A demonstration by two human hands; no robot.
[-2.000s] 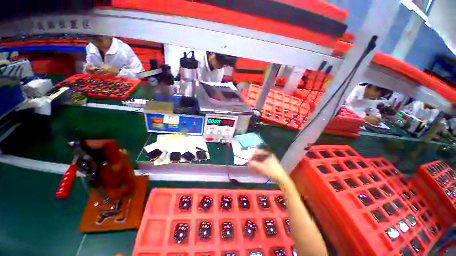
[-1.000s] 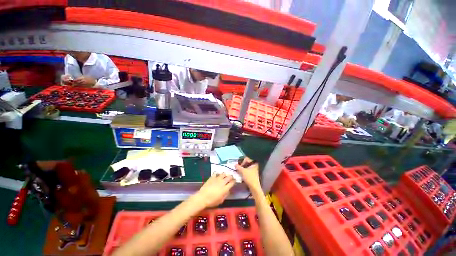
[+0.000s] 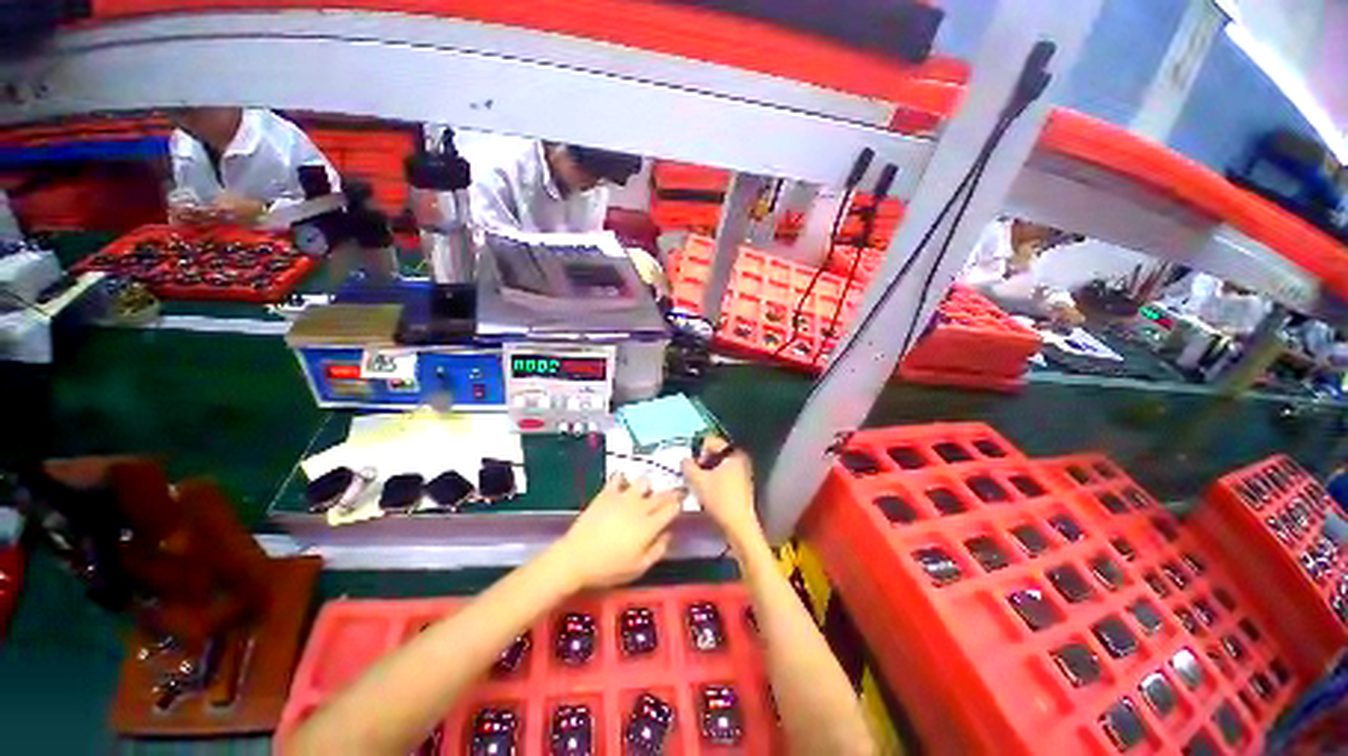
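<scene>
My right hand [image 3: 720,488] is at the right end of the ledge, over the white paper, with its fingers closed on a small dark thing, too blurred to name. My left hand [image 3: 624,529] lies beside it, fingertips on the white paper [image 3: 651,459], holding nothing that I can see. A pale green card [image 3: 664,421] lies just behind the hands. The red compartment tray [image 3: 355,626] is below my forearms, with dark watch units [image 3: 639,631] in its pockets; the forearms hide part of it.
The brown fixture [image 3: 182,561] stands at left. Set-aside units [image 3: 448,489] lie on paper on the ledge, below the blue instrument [image 3: 407,378] and power supply [image 3: 559,387]. Stacked trays [image 3: 946,635] and a slanted post [image 3: 917,281] stand at right. People in white work behind.
Two seconds ago only my right hand showed clearly at the ledge; my left hand has since come up onto the paper. Over the last second both hands stay there while the view shifts slightly.
</scene>
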